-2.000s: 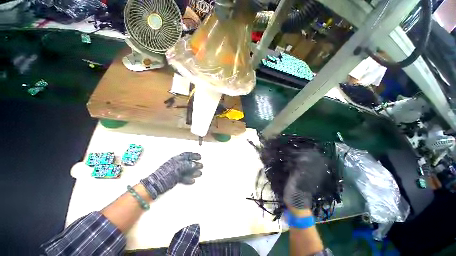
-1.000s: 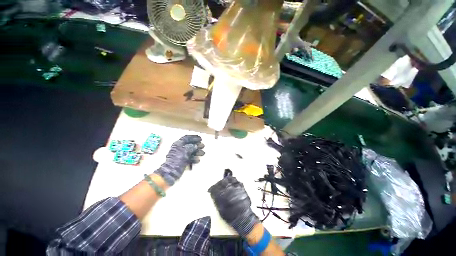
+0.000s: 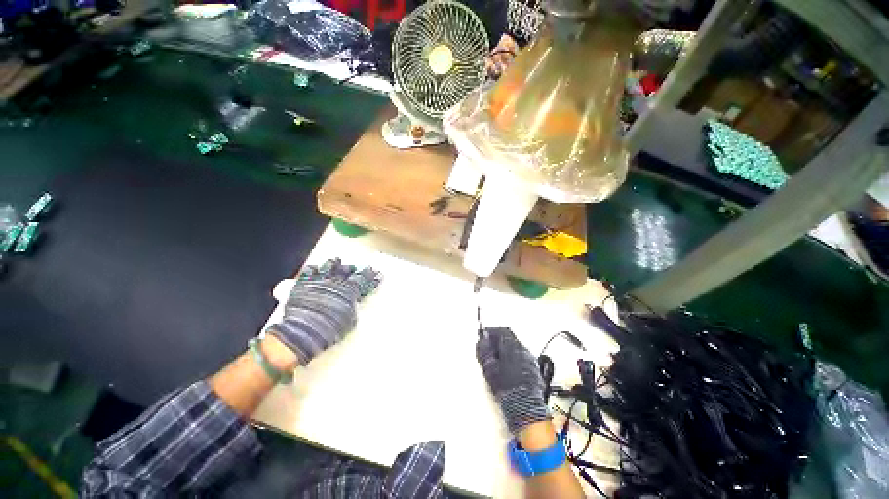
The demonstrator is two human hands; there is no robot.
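My left hand (image 3: 320, 314), in a grey striped glove, lies palm down at the left edge of the cream-white work board (image 3: 390, 380); it covers the spot where the circuit boards were, and whether it grips one is hidden. My right hand (image 3: 511, 375), gloved, is closed on a black cable (image 3: 561, 337), whose thin end points up from the fingertips toward the dark tip under the white nozzle (image 3: 499, 226). More black cables lie in a large tangled pile (image 3: 712, 409) right of my right hand.
A wooden platform (image 3: 390, 185) stands behind the board with a fan (image 3: 441, 63) and a yellow-handled tool (image 3: 558, 242). A clear plastic cover (image 3: 556, 117) hangs above. A metal post (image 3: 751, 234) slants at right, near a plastic bag (image 3: 858, 419). Green boards (image 3: 19, 234) lie far left.
The view has swung left. My left hand has moved left onto the circuit boards, which no longer show. My right hand has moved nearer the nozzle, with a thin lead end now rising from its fingers.
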